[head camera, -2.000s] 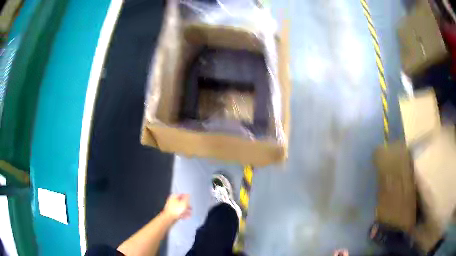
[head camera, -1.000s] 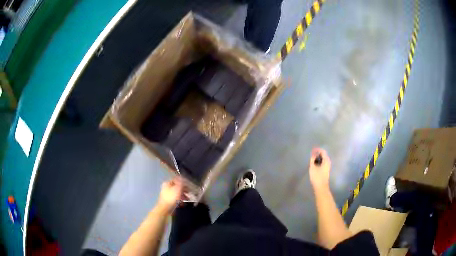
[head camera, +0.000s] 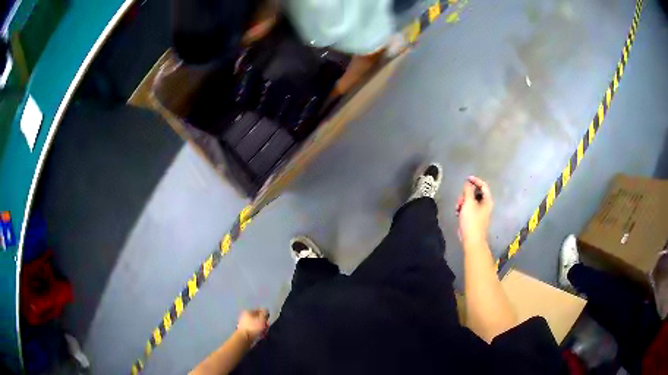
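Note:
My right hand (head camera: 474, 205) is closed around a small dark thing, perhaps the marker pen, above the floor right of centre. My left hand (head camera: 253, 324) is low and left of my legs, apart from the carton; its fingers look curled and blurred, and I cannot tell if it holds anything. The open carton (head camera: 212, 157) stands ahead at upper left, with rows of black inner boxes (head camera: 258, 139) inside. Another person (head camera: 340, 22) in a light top leans over it and reaches in, hiding its far part.
A green-topped bench (head camera: 55, 80) with a white sheet (head camera: 31, 121) and a blue-orange dispenser (head camera: 6, 229) runs along the left. A red stool (head camera: 42, 289) is beneath. Brown cartons (head camera: 630, 220) and another person's leg (head camera: 608, 293) are at right. Yellow-and-black tape (head camera: 560, 194) marks the floor.
My left hand has let go of the carton's near corner and moved down. Another person now leans over the carton with an arm inside. More black boxes show in it.

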